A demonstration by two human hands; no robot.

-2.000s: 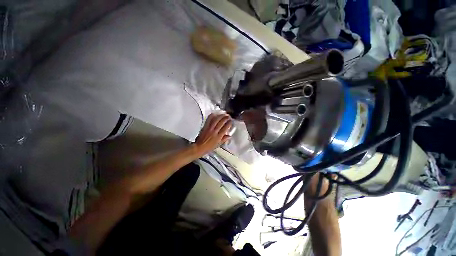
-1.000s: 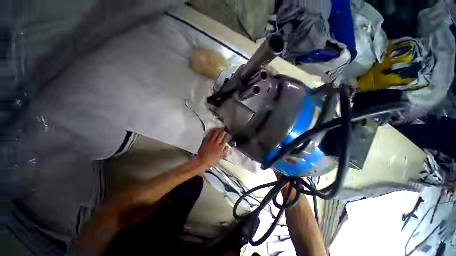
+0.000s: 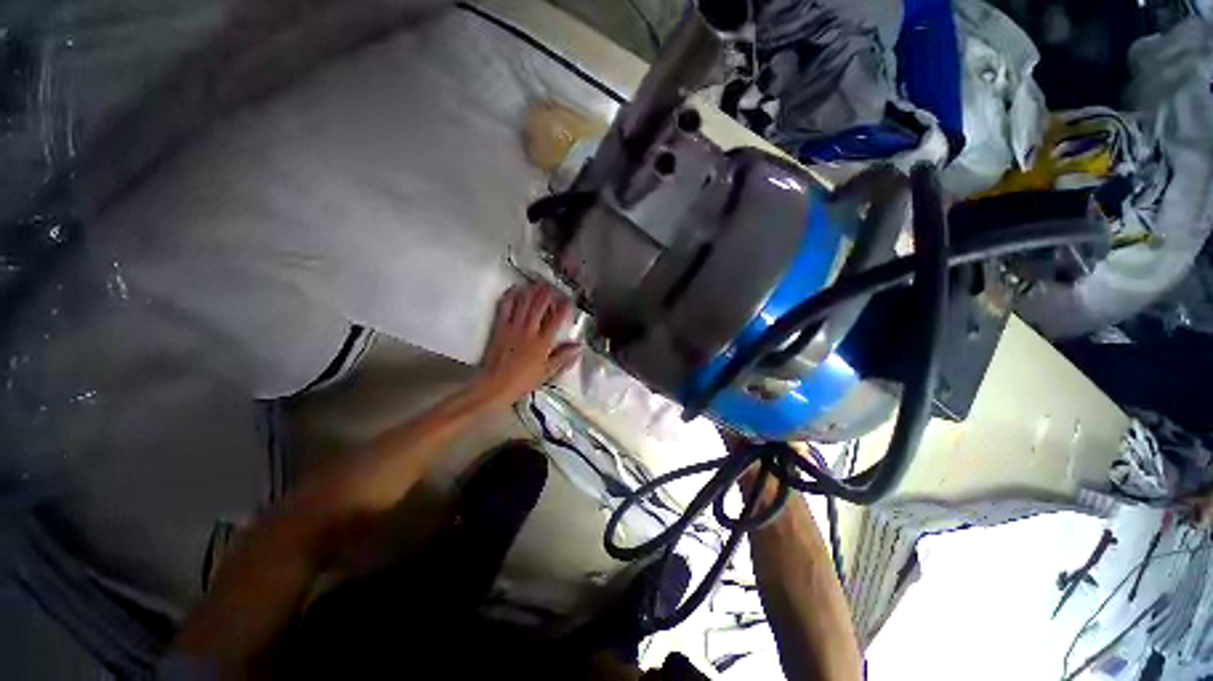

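The cloth cutting machine (image 3: 745,279), grey metal with a blue band and tubular bars, stands tilted in the view at the fabric lay's near edge. My left hand (image 3: 527,343) lies flat on the grey-white fabric lay (image 3: 333,200), fingers spread, just left of the machine. My right forearm reaches up to the machine's underside; my right hand (image 3: 756,468) is mostly hidden behind the motor and looped black cable (image 3: 918,333), so its grip cannot be seen. The blade is hidden. A tan-brown block (image 3: 553,133) sits on the lay beyond the machine, partly covered by it.
Striped offcuts (image 3: 585,459) lie near my body. A white stack (image 3: 998,585) with dark thin tools (image 3: 1088,564) is at the lower right. Heaped grey, blue and yellow cloth (image 3: 851,93) lies beyond the table edge (image 3: 1078,412). Shiny clear film shows at far left.
The machine has moved left across the view and turned, now partly covering the tan block. My left hand has shifted left and its fingers have spread. My right arm has moved left with the machine.
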